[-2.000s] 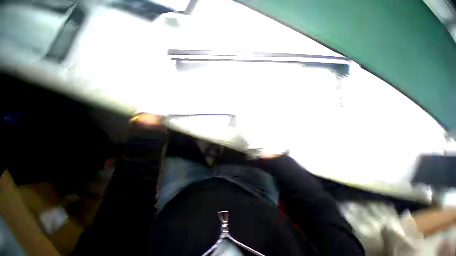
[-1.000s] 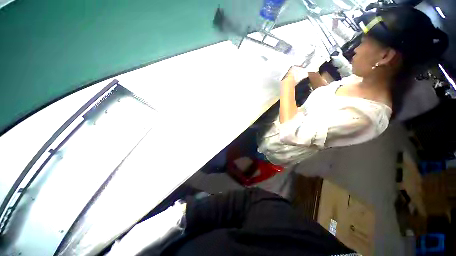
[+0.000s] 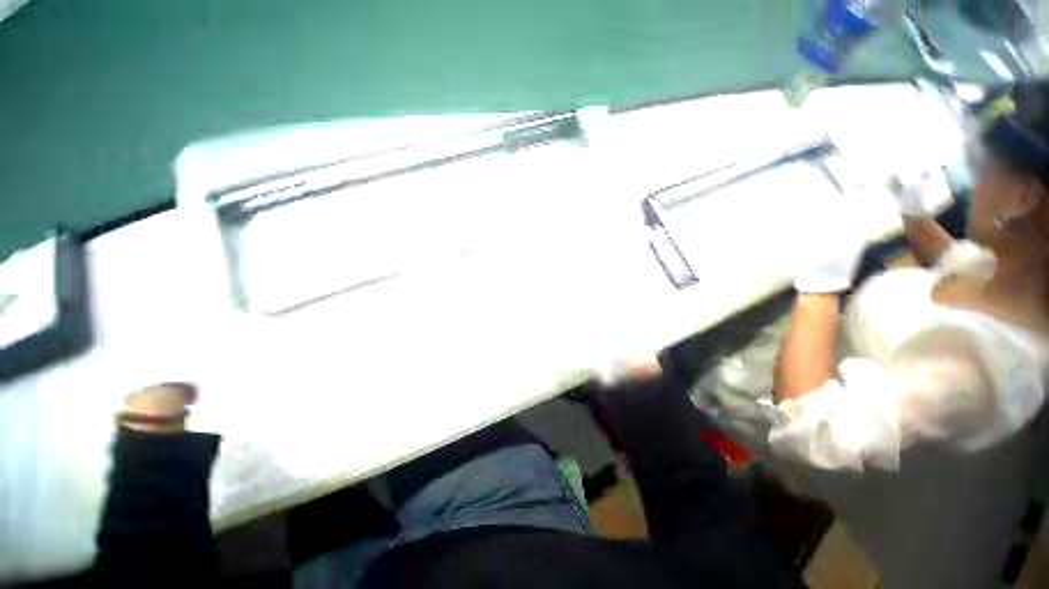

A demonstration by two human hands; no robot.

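A long shallow chassis (image 3: 397,170) with a silver-grey inside lies on the pale bench in front of me, its far wall sharp and its near side washed out by glare. My left hand (image 3: 159,405) is over the bench at the lower left, in front of the chassis and apart from it. My right hand (image 3: 630,371) is at the bench's near edge, below the chassis's right part. Both hands are blurred and their fingers merge with the bright bench, so I cannot tell whether they hold anything.
Another chassis (image 3: 671,244) lies to the right, before a person (image 3: 909,368) with white-gloved hands. A dark-rimmed housing (image 3: 75,301) is at the far left. A green belt (image 3: 380,58) runs behind the bench. A blue object (image 3: 836,37) is at the top right.
The view has swung from the neighbour back over the bench. The chassis now shows in front, and both my hands are in view, the left one out over the bench.
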